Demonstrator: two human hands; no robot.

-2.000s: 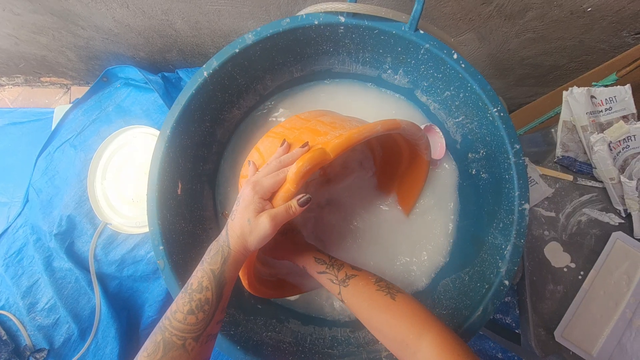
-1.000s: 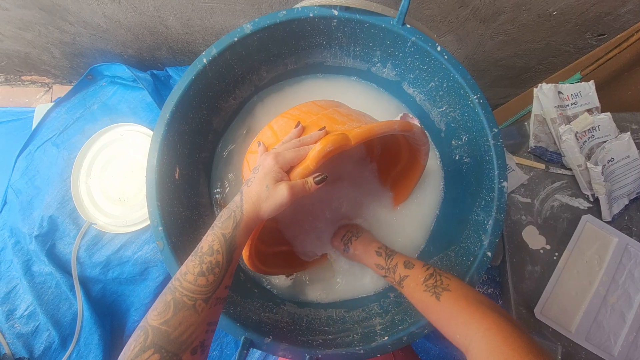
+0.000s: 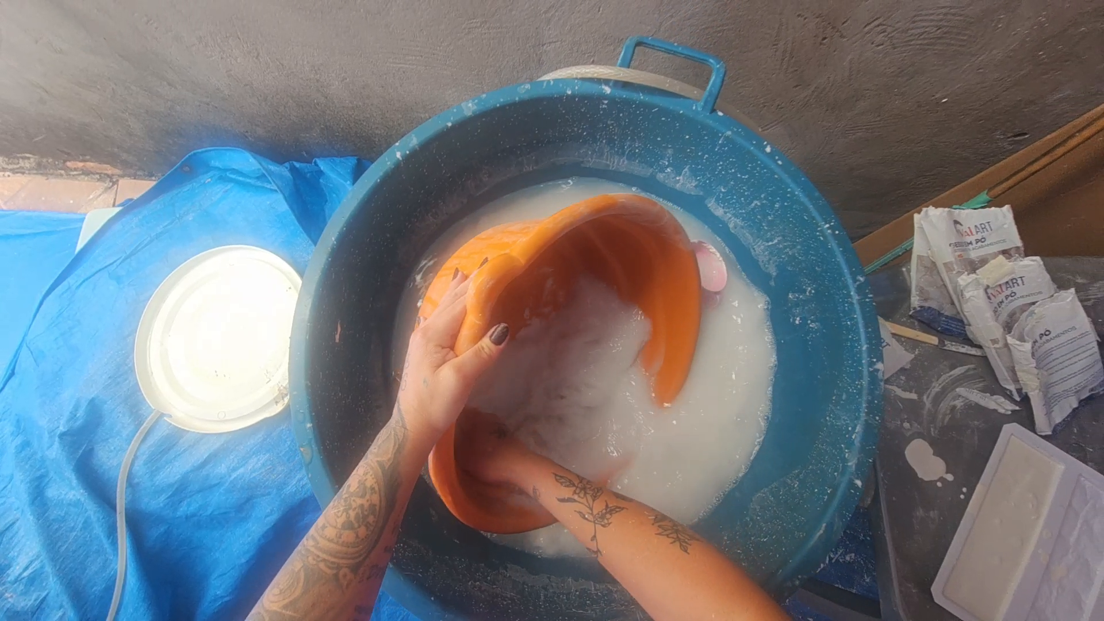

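Observation:
A large blue plastic tub (image 3: 793, 345) holds milky white water (image 3: 724, 431). In it an orange plastic bowl (image 3: 673, 285) with a wavy rim lies tilted on its side, partly under the water. My left hand (image 3: 453, 354) grips the bowl's left rim, thumb on the inside and fingers on the outer wall. My right hand (image 3: 496, 457) is inside the bowl at its lower left, against the inner wall; its fingers are hidden. Right of the bowl, a small pink object (image 3: 711, 266) shows at the water's surface.
A round white disc-shaped device (image 3: 220, 336) with a cable lies on blue tarpaulin (image 3: 69, 414) at left. On the dark surface at right are printed packets (image 3: 975, 250), a thin wooden stick (image 3: 914, 334) and a white plastic tray (image 3: 992, 517). A grey wall (image 3: 345, 78) rises behind the tub.
My right hand has moved left from the water near the bowl's opening to its lower inner wall. My left hand still holds the rim. The bowl's opening has turned somewhat.

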